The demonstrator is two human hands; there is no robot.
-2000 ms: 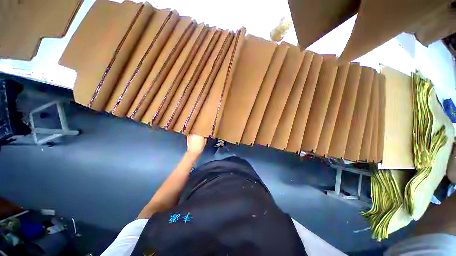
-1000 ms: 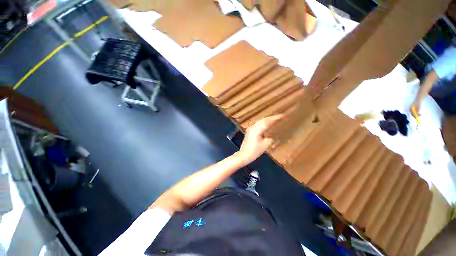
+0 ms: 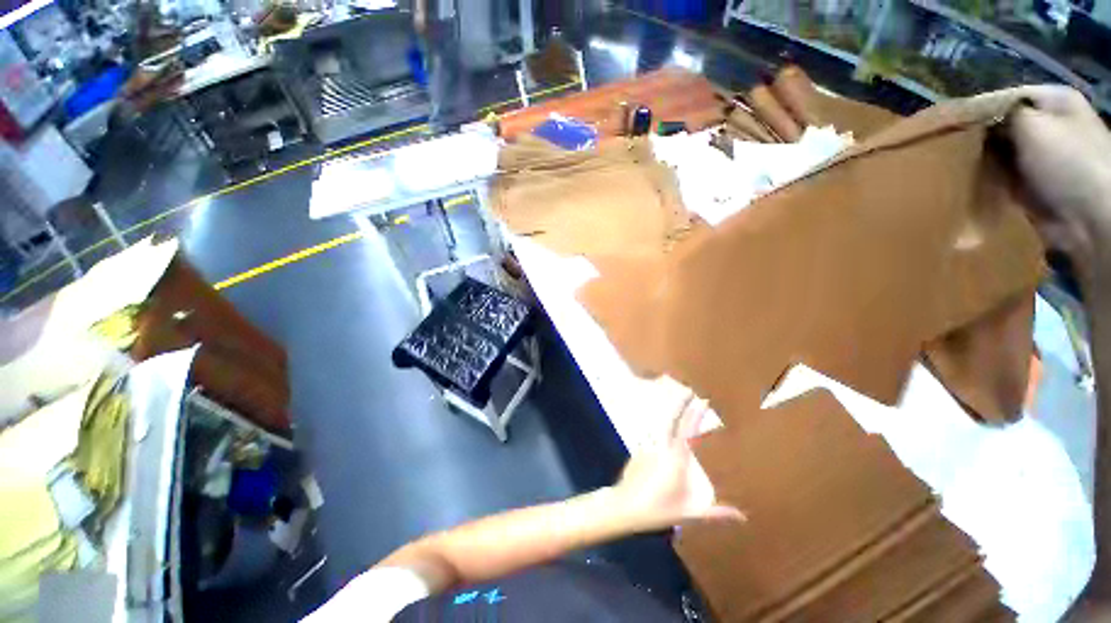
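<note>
A large brown panel (image 3: pixel 841 268) is held up over the white-covered table, its top edge in my right hand (image 3: pixel 1054 146) at the upper right. The panel hangs down and leftwards, and its lower left part is over or on the table. My left hand (image 3: pixel 670 475) is at the table's front edge with fingers spread, holding nothing. It is beside the row of overlapping brown panels (image 3: pixel 804 499) at the lower right. Another brown piece (image 3: pixel 993 353) hangs behind the held panel.
Flat tan panels (image 3: pixel 585 201) lie at the table's far end. A black-seated stool (image 3: pixel 469 335) stands left of the table (image 3: pixel 579 304). A bench with yellowish bundles (image 3: pixel 104 450) is at the left. Grey floor with yellow lines lies between.
The view has turned left along the table. The panel in my right hand is now spread out across the table's far part. My left hand has come away from the panels, fingers spread.
</note>
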